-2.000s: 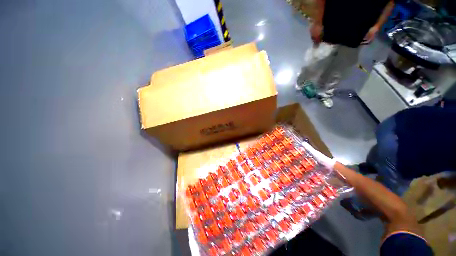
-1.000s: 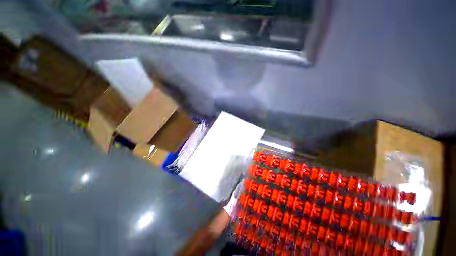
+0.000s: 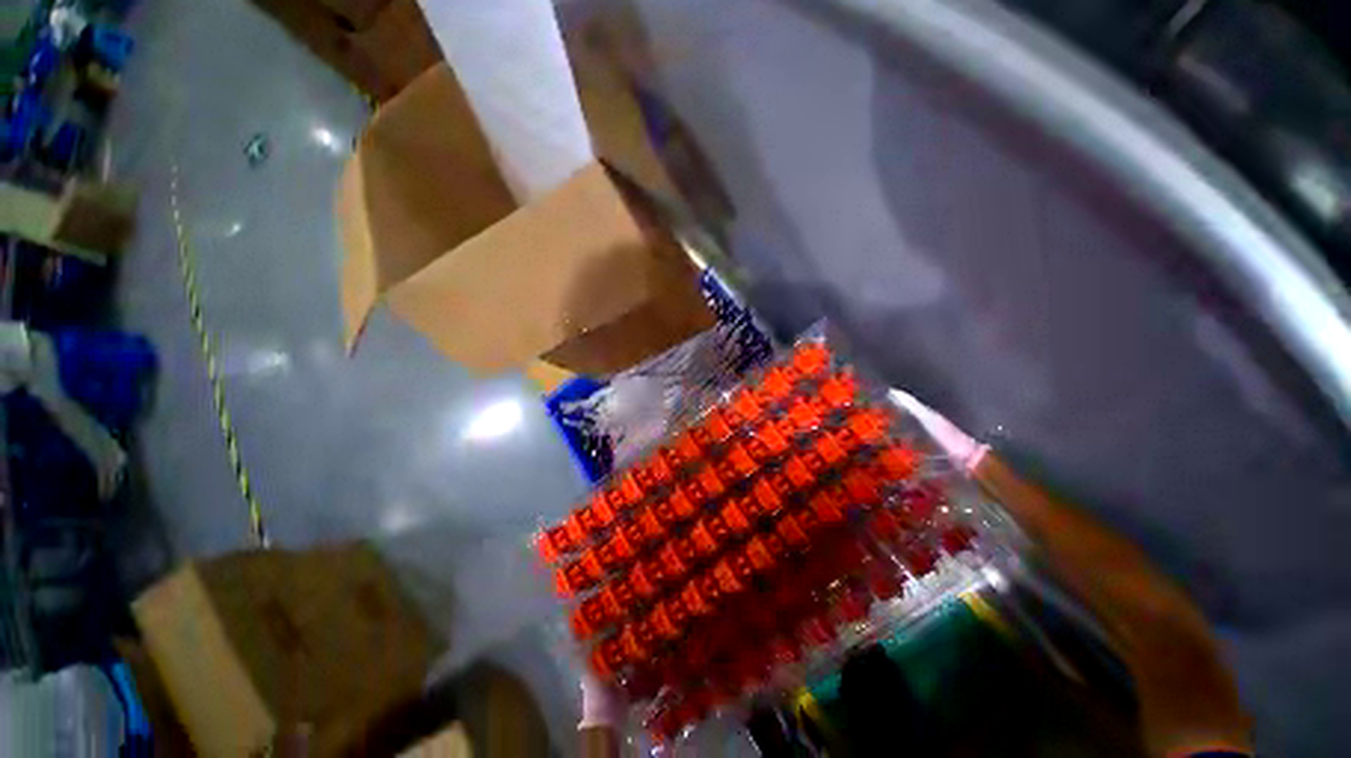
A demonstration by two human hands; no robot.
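A blister tray (image 3: pixel 741 518) with rows of orange-red parts is held up in front of me, tilted, its far right corner higher in the picture. My right hand (image 3: pixel 939 431), in a thin white glove, grips the tray's right edge; most of its fingers are hidden. My left hand (image 3: pixel 599 708) shows only as a small pale piece at the tray's lower left edge, cut off by the picture's bottom. Beyond the tray is a blue tote (image 3: pixel 572 430) with thin whitish-grey strands under clear plastic.
An open cardboard carton (image 3: pixel 511 282) with a white board (image 3: pixel 511 82) stands beyond the tote. Another carton (image 3: pixel 282 637) is at lower left. A pale wall runs along the right. Yellow-black floor tape (image 3: pixel 208 348) and blue items are at left. A green patch (image 3: pixel 904 674) shows below the tray.
The view has swung from the stacked cartons and people to the wall side, then closer to the open carton and tote. The tray stays held and now covers less of the right side.
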